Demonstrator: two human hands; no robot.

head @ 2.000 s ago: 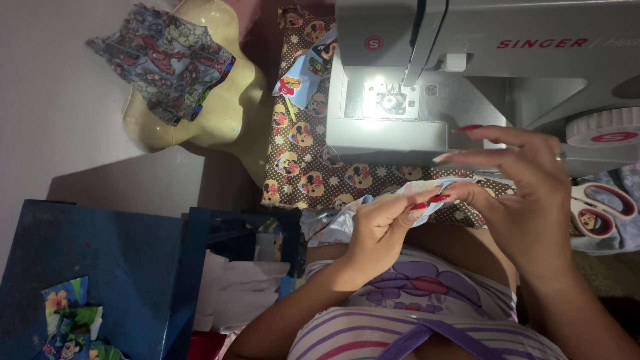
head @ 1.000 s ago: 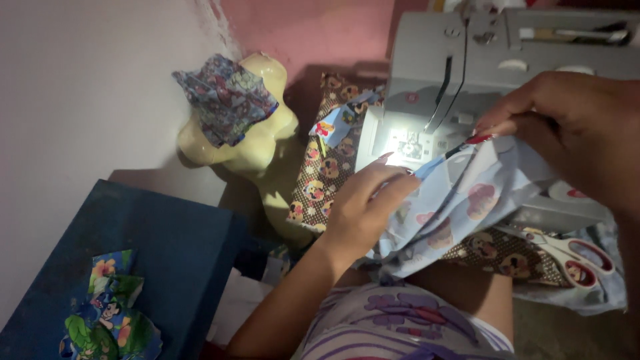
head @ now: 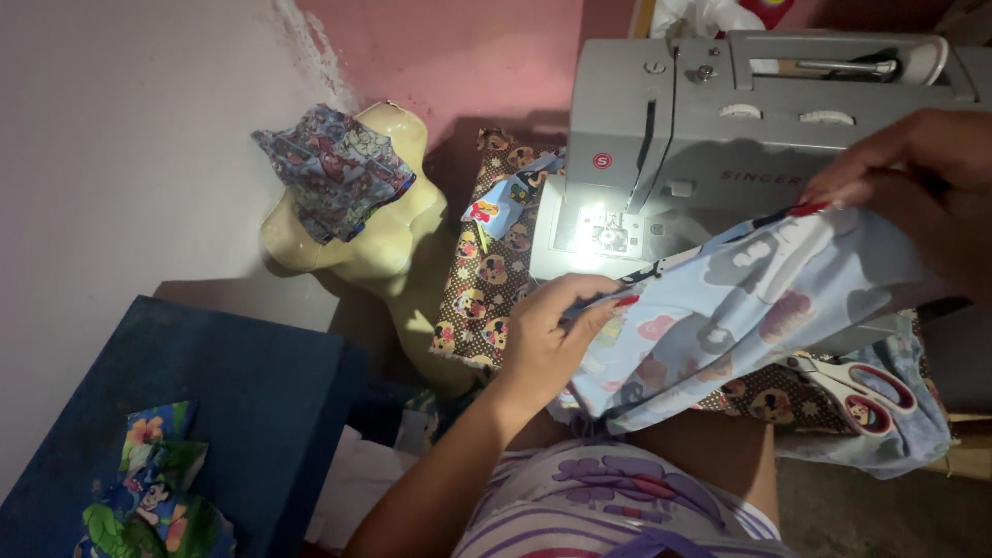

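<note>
A light blue printed fabric (head: 697, 318) with a dark patterned edge is stretched between my hands, in front of the sewing machine (head: 635, 116). My left hand (head: 562, 325) pinches one end of that edge, just below the lit needle area. At the right, my right hand (head: 907, 194) grips the other end, higher up, across the machine's front. The presser foot and needle plate (head: 612, 232) show with no fabric on them. Below the blue fabric, white-and-red-handled scissors (head: 860, 387) rest on brown character-print cloth (head: 496, 271).
A yellowish mannequin form (head: 395, 240) stands left of the machine with a small printed cloth (head: 337, 174) draped on it. The blue box-like furniture (head: 225, 372) at lower left carries colourful fabric scraps (head: 159, 488). A blue printed scrap (head: 504, 205) lies beside the machine bed.
The blue fabric, bunched small between my fingers two seconds ago, is now spread out and held along its edge. My hands have moved apart. The view has shifted markedly.
</note>
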